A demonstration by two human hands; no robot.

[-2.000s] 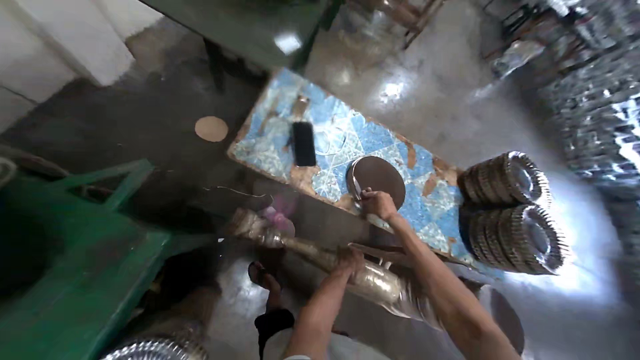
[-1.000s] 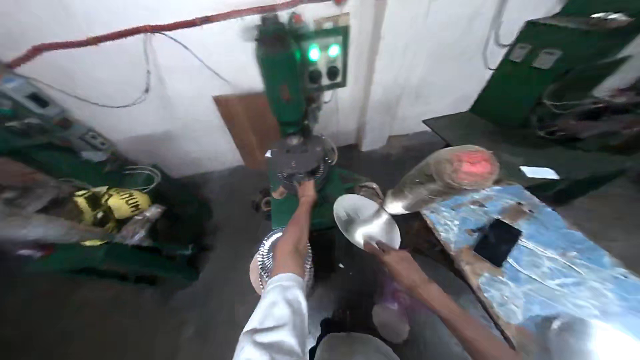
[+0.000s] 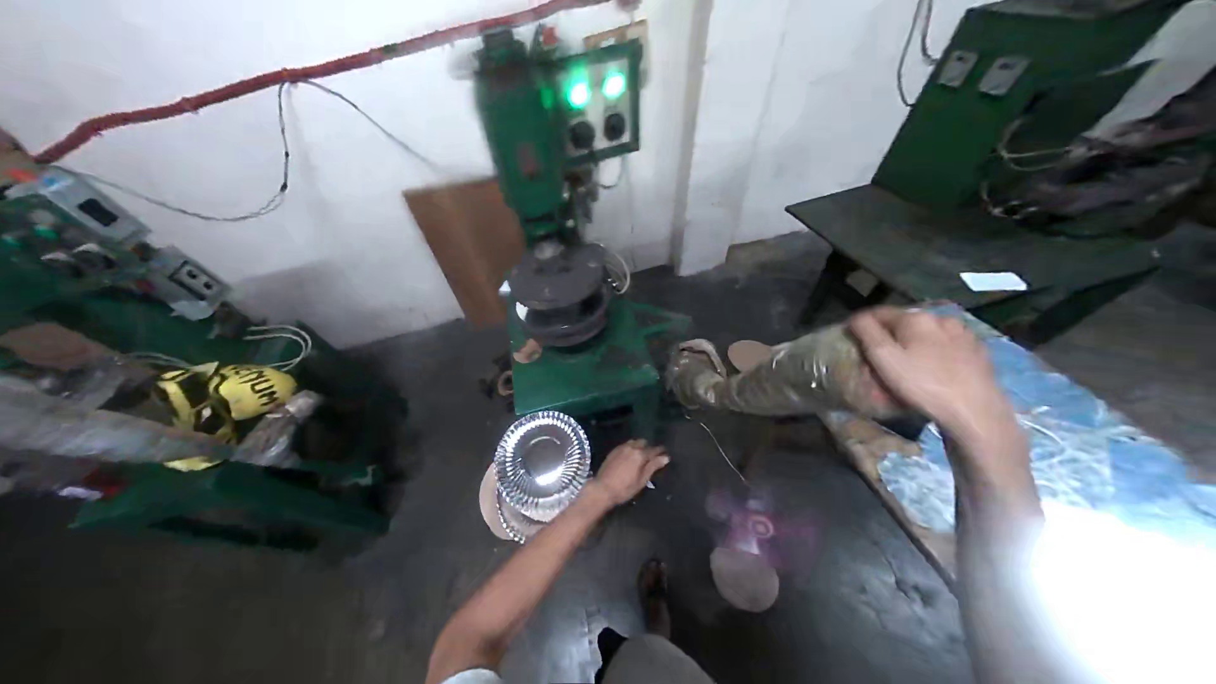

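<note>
My left hand (image 3: 627,472) is low in front of the green press (image 3: 584,380), just right of a stack of fluted silver foil plates (image 3: 543,464); nothing shows in it. My right hand (image 3: 917,361) rests on the top end of a long padded lever (image 3: 798,375) wrapped in clear plastic, its fingers bent over the end; how firmly it grips cannot be told. Between the press's upper head and lower base, the round dark dies (image 3: 560,290) stand close together. A phone partly shows under my right wrist.
A table with a blue patterned cover (image 3: 1054,408) stands at the right. Behind it is a dark metal table (image 3: 912,242). Another green machine (image 3: 237,503) with a yellow strapped item (image 3: 252,389) is at the left. Brown discs (image 3: 746,578) lie low down.
My left hand has come back from the press dies toward the plate stack. My right hand, which held a silvery disc beside the lever, is now on the lever's end. The disc is out of that hand.
</note>
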